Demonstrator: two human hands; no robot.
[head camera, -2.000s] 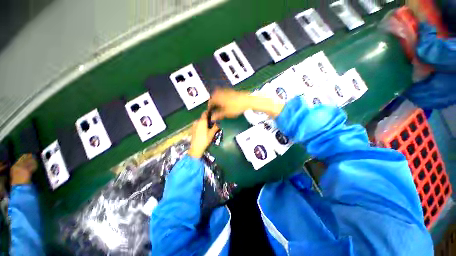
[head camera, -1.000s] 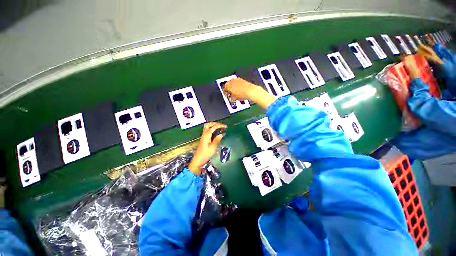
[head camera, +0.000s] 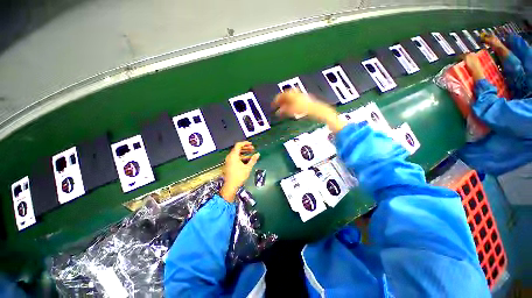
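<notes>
My left hand (head camera: 237, 170) is above the green bench edge, fingers curved and apart, with nothing visible in it. My right hand (head camera: 296, 106) is blurred over the belt, partly covering a white insert tray (head camera: 290, 85); whether it holds anything cannot be told. Left of it, another white insert tray (head camera: 249, 114) shows dark pieces in its cutouts. Trays further left carry white pieces with a dark round picture (head camera: 195, 139). More such white printed pieces (head camera: 307, 201) lie in rows on the bench, partly under my right sleeve. A small dark part (head camera: 261, 178) lies beside my left hand.
Dark flat rectangles (head camera: 158, 142) lie between the trays on the green belt (head camera: 192, 70). Crumpled clear bags (head camera: 137, 244) and a tan strip (head camera: 175, 187) are at left. An orange-red tray (head camera: 483, 224) is at lower right. Workers' hands and another orange-red tray (head camera: 462, 81) are at upper right.
The trays have shifted left in view. My right hand has moved off the tray it covered, to the right. The dark part seen at my left fingertips no longer shows there.
</notes>
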